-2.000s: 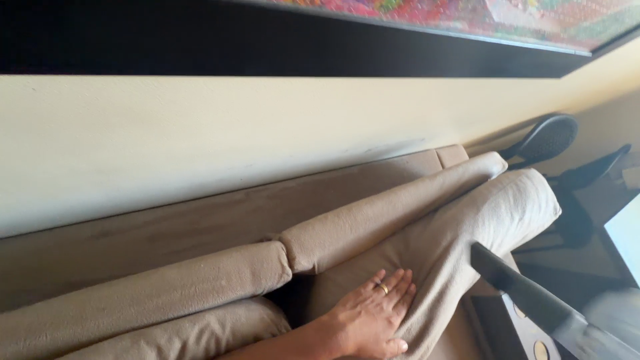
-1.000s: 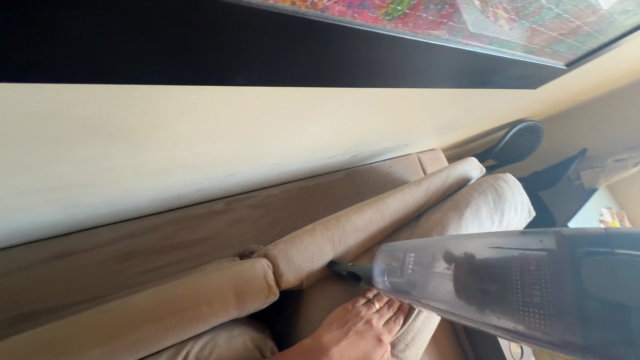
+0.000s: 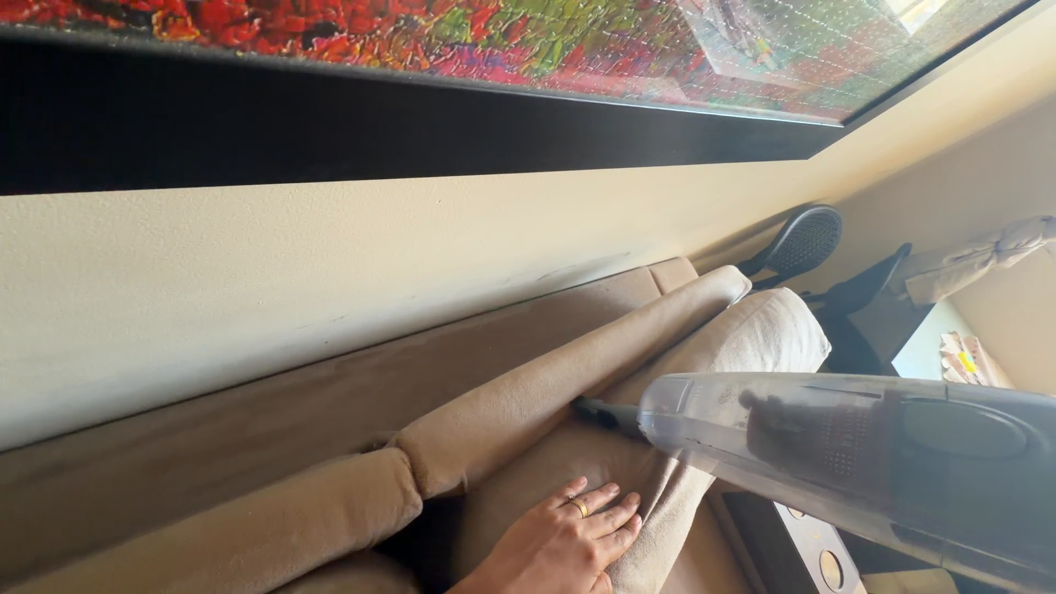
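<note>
My left hand (image 3: 565,540), with a gold ring on one finger, lies palm down on a beige sofa cushion (image 3: 528,470), fingers slightly spread. A handheld vacuum cleaner (image 3: 841,437) with a clear dust container comes in from the right edge. Its dark narrow nozzle (image 3: 606,415) reaches into the gap between the seat-side cushion and the sofa's padded back cushion (image 3: 528,388). Dark matter shows inside the container. My right hand is out of the frame, so its hold on the vacuum is hidden.
Behind the sofa runs a cream wall (image 3: 247,289) with a large black-framed painting (image 3: 462,132) above. Past the sofa's far end stand a dark mesh-backed chair (image 3: 808,239) and a light tabletop (image 3: 924,342). A dark box-like item with round openings (image 3: 792,536) is low at right.
The vacuum has come in from the right, over the cushions, and its nozzle has moved into the gap between them. My left hand stays on the cushion.
</note>
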